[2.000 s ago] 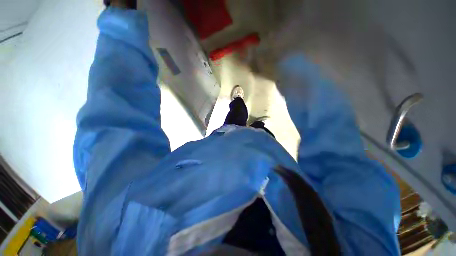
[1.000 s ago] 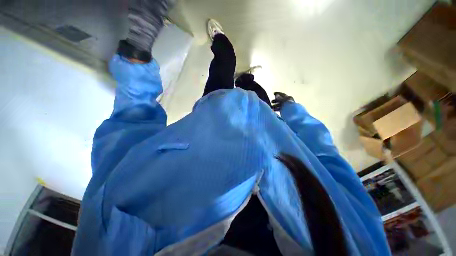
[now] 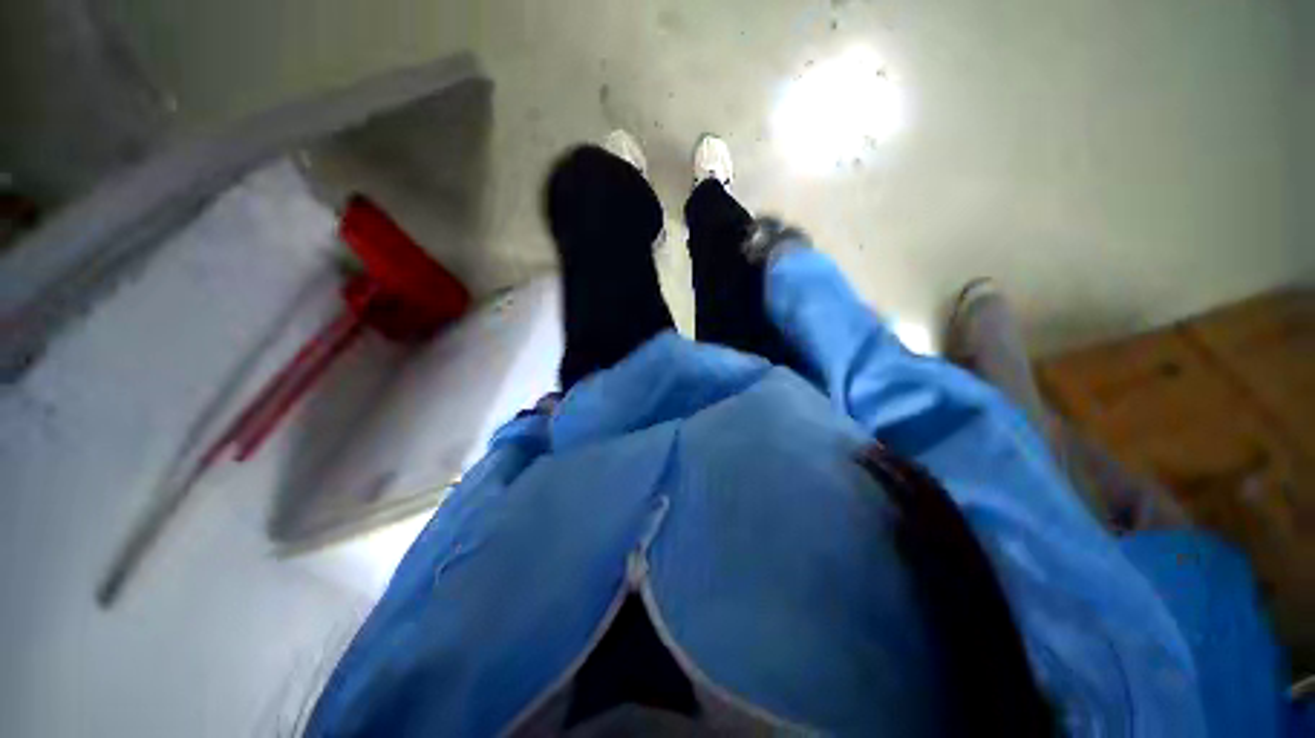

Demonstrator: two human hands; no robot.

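Observation:
My right hand [image 3: 775, 238], in a grey glove, is small and blurred at the end of its blue sleeve, over my dark trouser leg. No held thing shows in it, and its fingers are too unclear to read. My left arm is down at my side; a small dark patch at its sleeve end may be part of the hand, the rest is hidden. A red dustpan or broom head [image 3: 404, 274] with a red stick stands at the left by the white wall, away from both hands. A long thin grey stick lies beside it.
A grey door-like panel [image 3: 397, 108] juts out at upper left. A pale panel [image 3: 433, 397] stands beside the red tool. At right are another person's leg and shoe [image 3: 981, 299] and blue clothing, close by. Brown cartons [image 3: 1175, 389] lie behind that person. Pale floor [image 3: 937, 188] lies ahead.
The view has swung, and the red tool shows at left. My left arm has dropped from its raised, reaching pose. Another person's leg has come into view at right.

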